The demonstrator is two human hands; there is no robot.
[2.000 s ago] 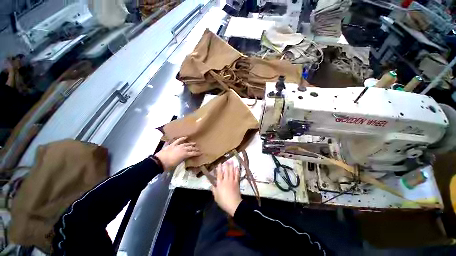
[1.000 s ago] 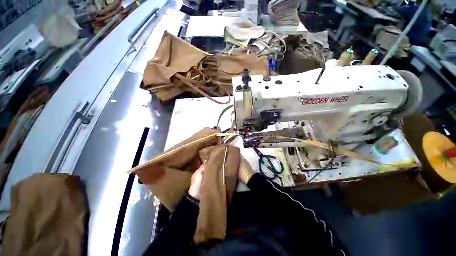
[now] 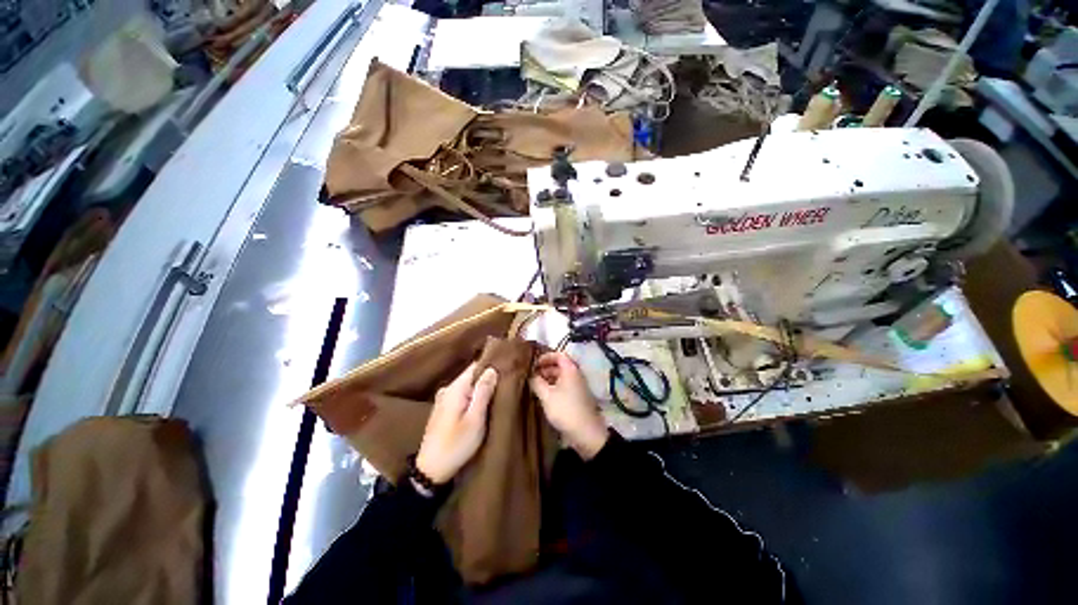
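A brown tote bag body (image 3: 497, 496) hangs over the front edge of the white machine table, with a tan bound edge running left from the needle area. My left hand (image 3: 458, 423) holds its folded upper part, thumb on top. My right hand (image 3: 567, 399) pinches the bag's edge just left of the snips. The dark snips (image 3: 637, 385) lie on the table below the needle. The white sewing machine (image 3: 757, 219) has red lettering. A narrow tan binding tape (image 3: 786, 340) crosses its bed to the needle area. The fingertips under the cloth are hidden.
A heap of brown bags (image 3: 414, 148) with tangled handles lies beyond the machine table. A metal-topped bench (image 3: 254, 355) runs along the left, with another brown piece (image 3: 116, 508) at lower left. Thread cones (image 3: 820, 109) stand behind the machine. A yellow-orange reel (image 3: 1049, 350) is at right.
The bag has moved from flat on the table to the needle area and is folded toward me. Since one second ago, both hands have come into clearer view at its upper edge.
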